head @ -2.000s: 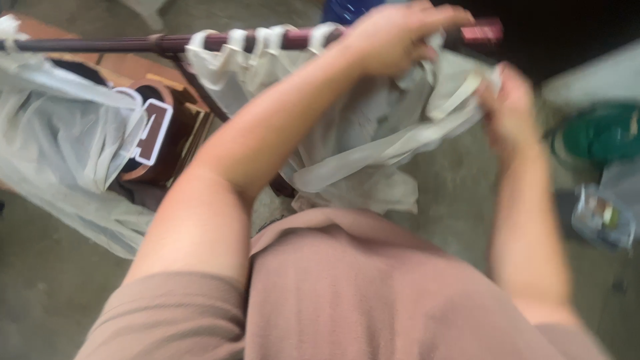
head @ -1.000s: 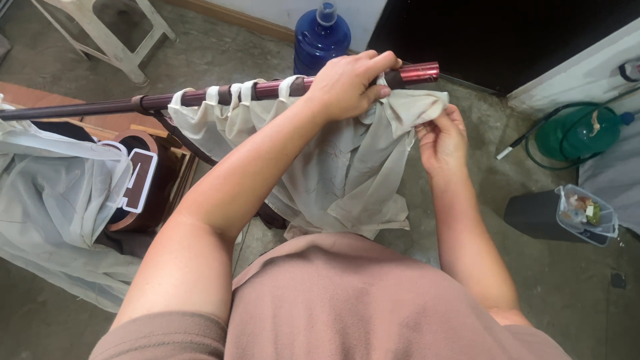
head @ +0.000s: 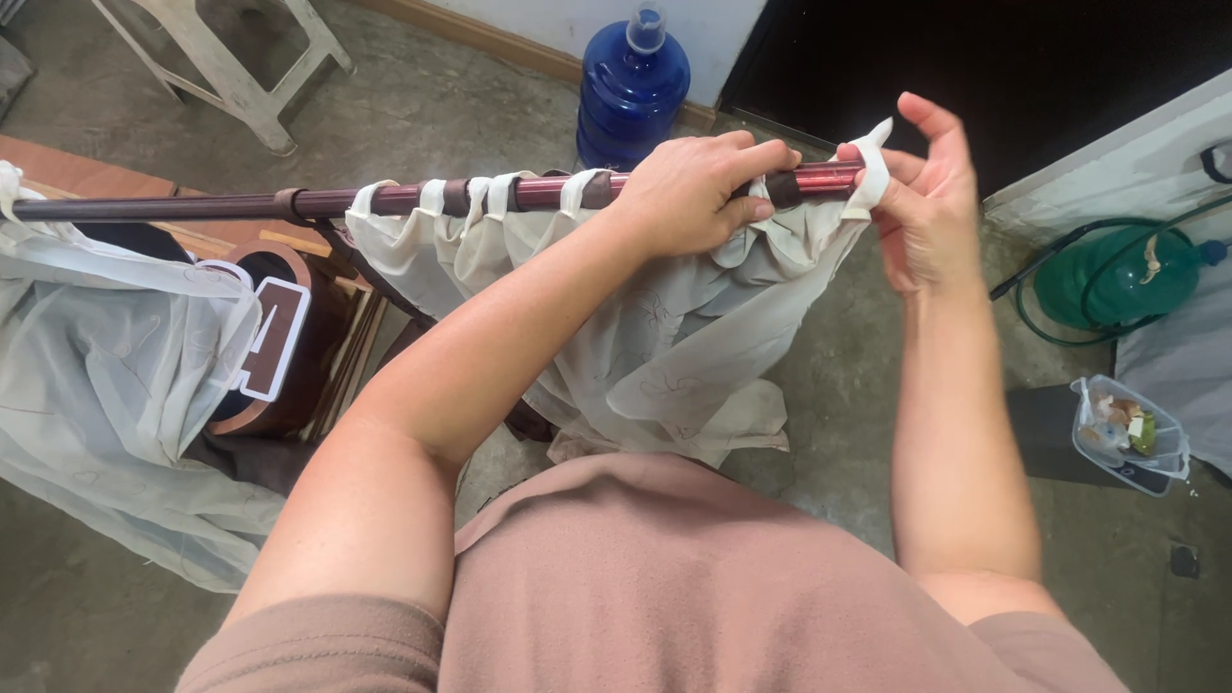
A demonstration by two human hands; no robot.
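A dark red metal curtain rod runs across the upper part of the view, its shiny red end at the right. Sheer white curtain fabric hangs from it by several tab loops, with brown loops between them. My left hand is closed around the rod near its right end. At the tip, my right hand pinches a white tab loop that goes around the rod end. More sheer fabric hangs at the left.
Behind the rod stand a blue water jug and a white plastic stool. A brown container with a letter A sign is at the left. On the right are a green jug with a hose and a bin beside a clear plastic tub.
My right hand has moved up to the rod's tip, where a white loop now encircles it; one second ago it held the curtain's corner just below and right. My left hand stays on the rod.
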